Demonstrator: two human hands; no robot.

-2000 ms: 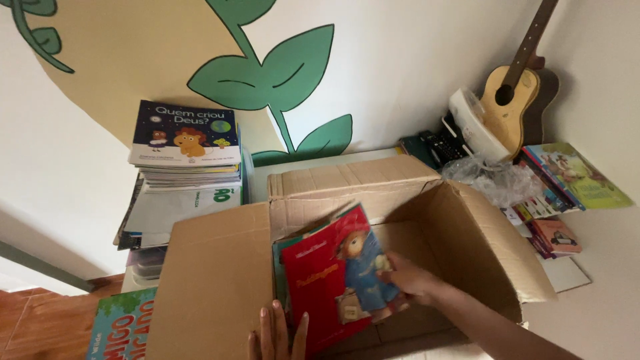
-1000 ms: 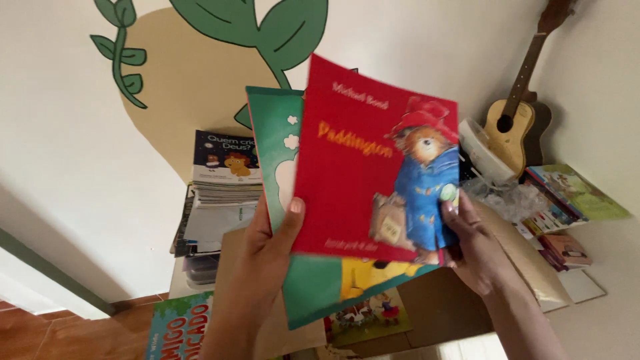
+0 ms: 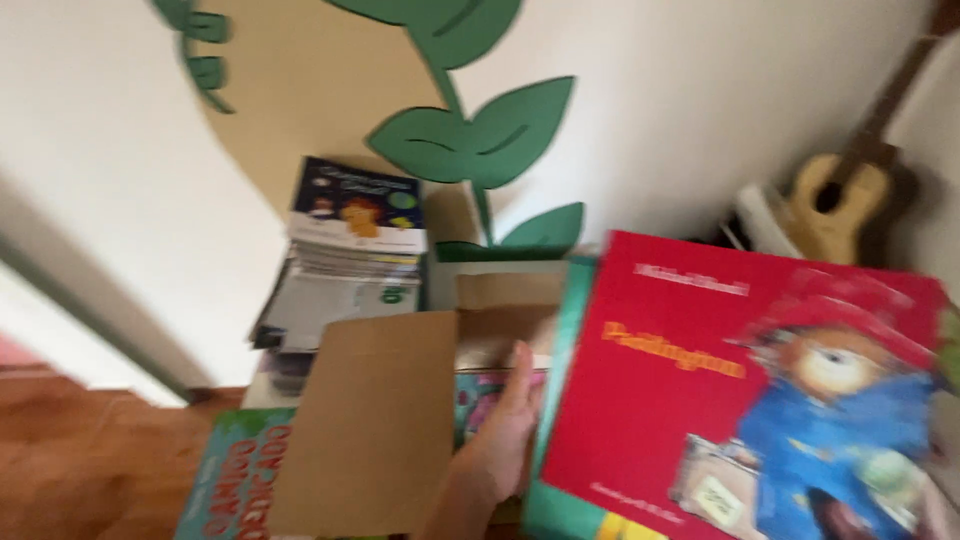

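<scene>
A red picture book with a bear in a blue coat (image 3: 667,405) fills the right front of the head view, with a green book (image 3: 551,465) behind it. At their lower right edge my right hand (image 3: 847,517) grips them, its thumb on the red cover. My left hand (image 3: 510,420) is off these books and over the open cardboard box (image 3: 375,427), beside a pink and teal book (image 3: 476,397) inside. Its lower fingers are hidden, so any grip there cannot be made out.
Left of the box stands a tall stack of books and booklets (image 3: 356,262). A teal book (image 3: 236,480) lies at the lower left. A small guitar (image 3: 840,195) leans in the right corner, near a white container (image 3: 769,217).
Two seconds ago the red book was at the box; a second ago both hands held it raised with the green one. My left hand has since let go and moved down to the box.
</scene>
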